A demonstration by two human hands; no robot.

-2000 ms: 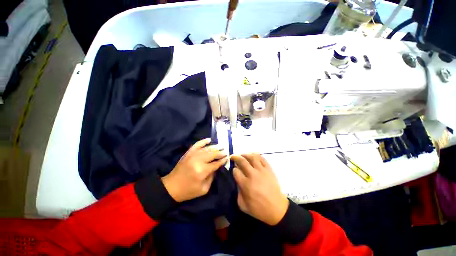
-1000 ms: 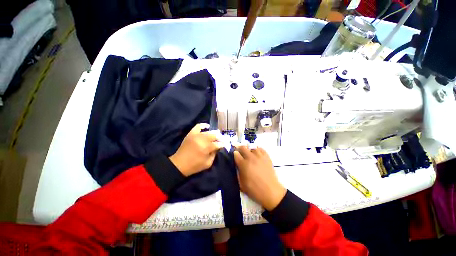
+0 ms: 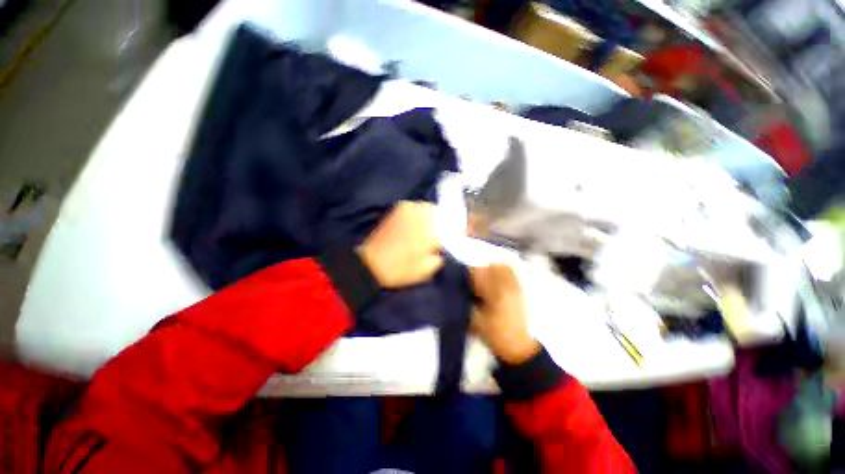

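The dark garment piece [image 3: 306, 176] lies heaped on the left of the white table. The frame is strongly blurred. My left hand [image 3: 405, 245] is closed on the garment's right part, in front of the machine. My right hand [image 3: 500, 310] is beside it, its fingers at the top of the narrow dark strip [image 3: 452, 347], which hangs over the table's front edge. The sewing machine [image 3: 593, 199] is a pale smear to the right and behind; needle and presser foot cannot be made out.
The yellow-handled snips [image 3: 624, 341] lie right of my right hand. Small dark cut parts [image 3: 695, 326] lie further right. The pale blue trough [image 3: 482, 60] runs behind the table [image 3: 102, 250]. Red and purple items are below right.
The view has turned and blurred, tilting the table and machine. The strip still hangs over the front edge. My hands stay close together at the cloth, with a slightly wider gap between them.
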